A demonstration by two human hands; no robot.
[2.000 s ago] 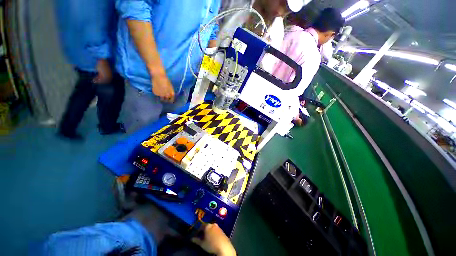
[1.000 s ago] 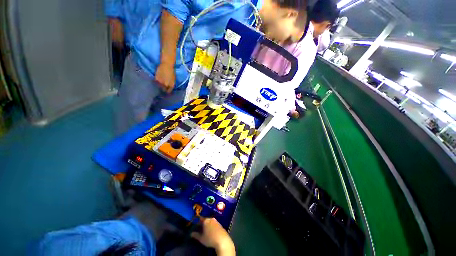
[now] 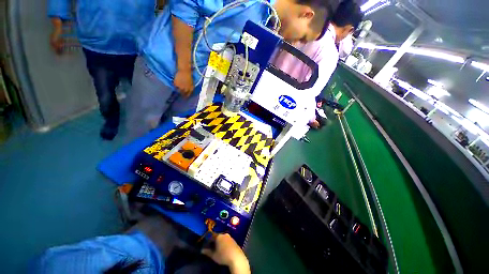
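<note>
The blue benchtop press (image 3: 199,210) stands in front of me, its metal head (image 3: 237,92) raised over the black-and-yellow bed. On the bed are an orange fixture insert (image 3: 187,154), a white perforated plate (image 3: 222,163) and a small black housing (image 3: 224,185) at the plate's front right. My right hand (image 3: 228,252) is at the bottom edge, below the lit buttons and beside a small orange piece (image 3: 209,223) at the press front. Its fingertips are blurred, so I cannot tell if they hold anything. My left hand is not in view.
A black compartment tray (image 3: 327,222) with several shiny-rimmed parts lies on the green bench (image 3: 316,152), right of the press. Metal rails (image 3: 360,155) run along the bench. People in blue (image 3: 115,27) and pink clothing stand behind the press. A blue sleeve (image 3: 102,256) shows at bottom left.
The view has shifted slightly, and the people behind have changed position; one leans in closer behind the press. My right hand stays near the press's front corner. The parts on the bed look unchanged.
</note>
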